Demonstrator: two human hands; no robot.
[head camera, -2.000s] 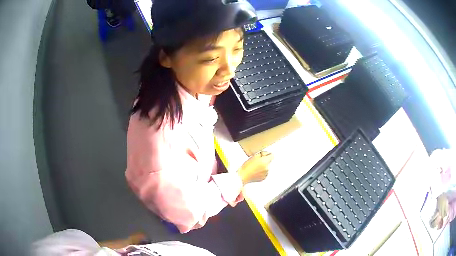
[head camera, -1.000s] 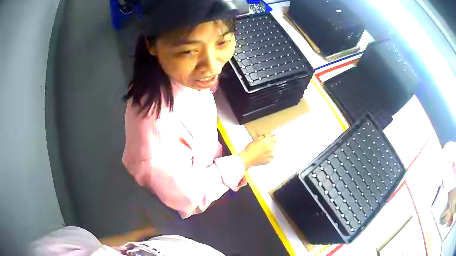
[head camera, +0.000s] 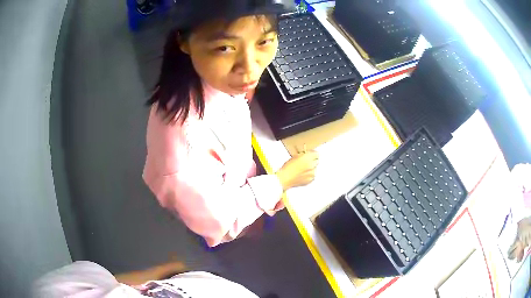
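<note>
Neither of my hands shows; only pale pink clothing of mine is at the bottom left edge. The nearer black tray stack (head camera: 361, 244) stands on the white bench (head camera: 343, 169) at the lower right. Its top black tray (head camera: 410, 201) sits tilted, with small shiny round parts in its pockets. A second tray stack (head camera: 314, 110) stands further back, its top tray also holding shiny dots. A tan cardboard sheet (head camera: 320, 135) lies beside that stack's base.
A person in pink (head camera: 198, 157) stands at the bench's left edge, hand (head camera: 300, 169) over it. More black trays (head camera: 378, 29) stand at the back. Another person's hand (head camera: 520, 241) shows at the right edge. A blue stool (head camera: 140, 17) is on the floor, top left.
The view has shifted, so the bench and stacks sit slightly higher in the picture. The person in pink has turned their face more towards me. The tray stacks look the same.
</note>
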